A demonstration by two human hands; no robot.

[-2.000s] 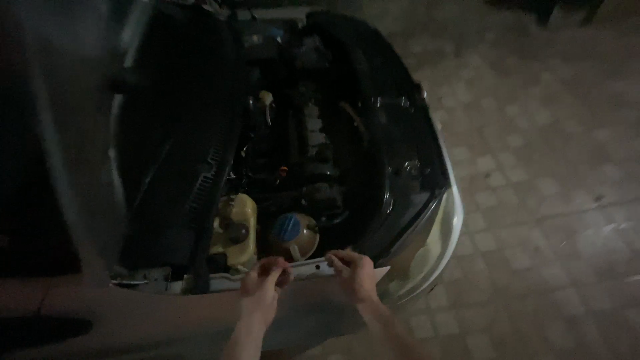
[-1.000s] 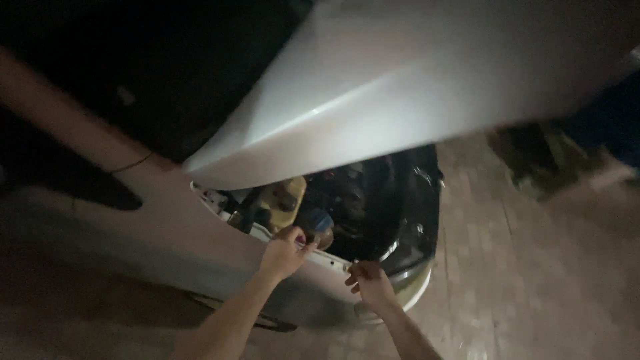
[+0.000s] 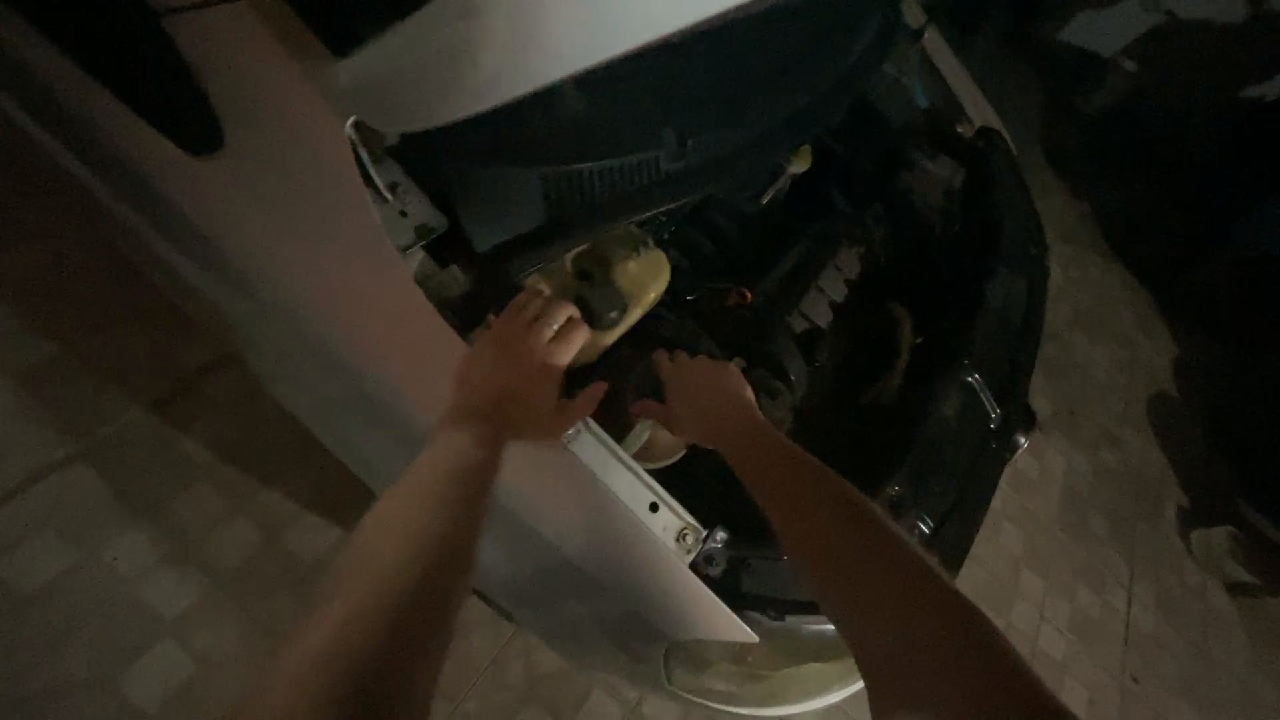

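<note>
In the dim light, my left hand [image 3: 530, 370] lies at the inner edge of the car's fender [image 3: 590, 530], its fingers beside a yellowed plastic reservoir [image 3: 645, 275] with a dark cap. My right hand [image 3: 705, 400] reaches into the engine bay over a round, pale reservoir [image 3: 660, 445], its fingers partly curled. Whether either hand grips anything is too dark to tell. Between my forearms runs the fender's white metal mounting flange [image 3: 630, 490], with a bolt at its front end.
The raised hood [image 3: 540, 50] spans the top. A headlight [image 3: 760, 665] sits at the bottom, and the dark front crossmember [image 3: 1000, 410] is at the right. Small floor tiles [image 3: 1060, 600] surround the car. A yellow-topped dipstick [image 3: 798, 160] stands deeper in the bay.
Both hands have moved from the fender flange farther inward, my left to the yellowed reservoir and my right over the round reservoir. The view has shifted closer to the engine bay.
</note>
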